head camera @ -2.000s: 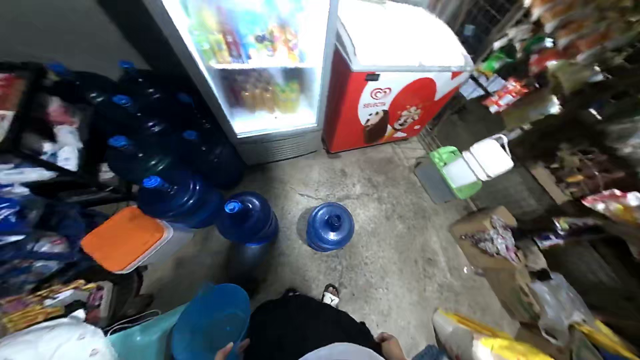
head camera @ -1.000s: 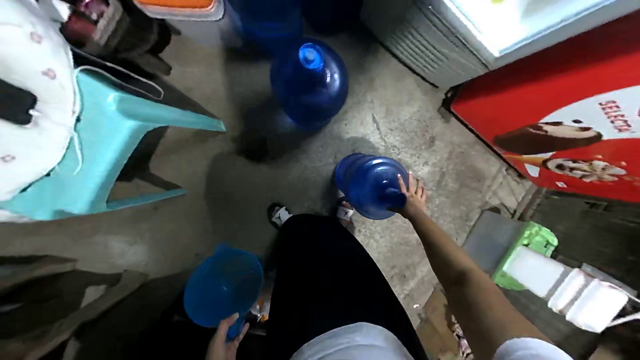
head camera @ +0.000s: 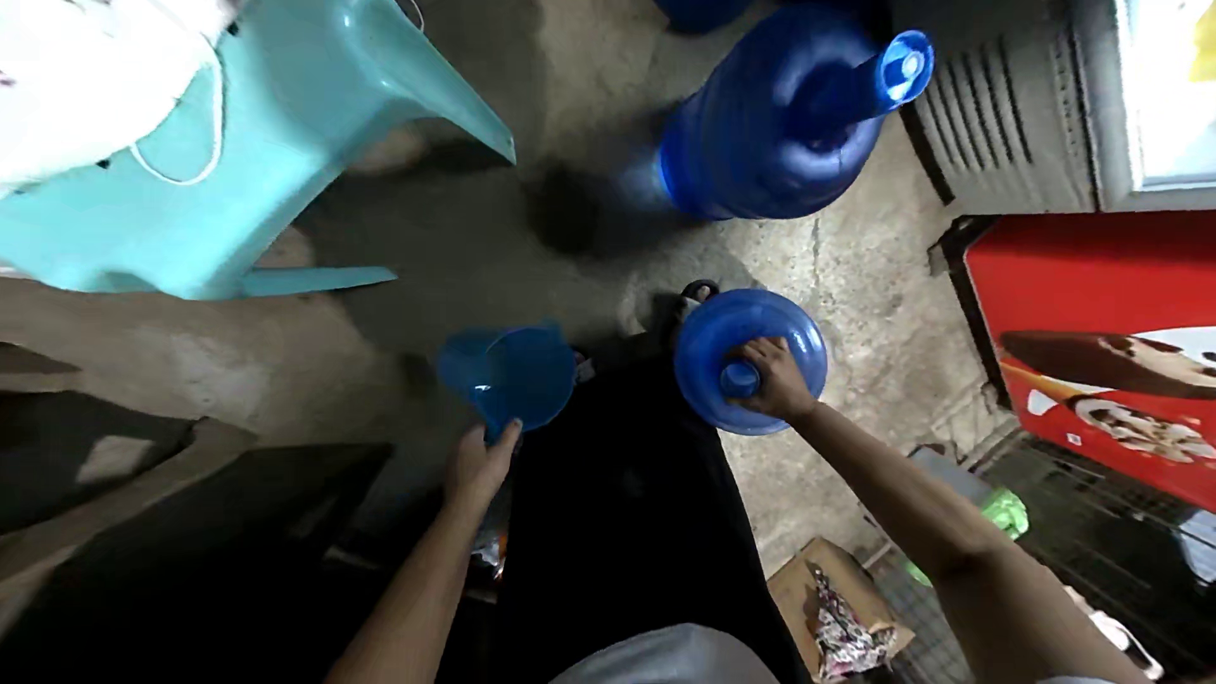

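Note:
My left hand (head camera: 483,464) grips the handle of a blue plastic pitcher or dipper (head camera: 522,380), held low to the left of my legs. Around the neck of a blue water jug (head camera: 708,347) close my right hand's fingers (head camera: 771,380); the jug is upright, seen from above, by my right leg. Whether its base touches the floor I cannot tell. A larger blue water jug (head camera: 760,123) with a blue cap stands on the concrete floor beyond it.
At the upper left is a teal plastic chair (head camera: 275,161) with a white bag on it. A lit display fridge (head camera: 1007,104) and a red ice cream freezer (head camera: 1102,285) line the right side. Below them lie a cardboard box (head camera: 807,570) and a wire rack (head camera: 1073,522).
Two seconds ago my right hand was off the jug, which stood alone on the floor; a second ago it was at the neck. The jug now appears more upright and nearer my legs.

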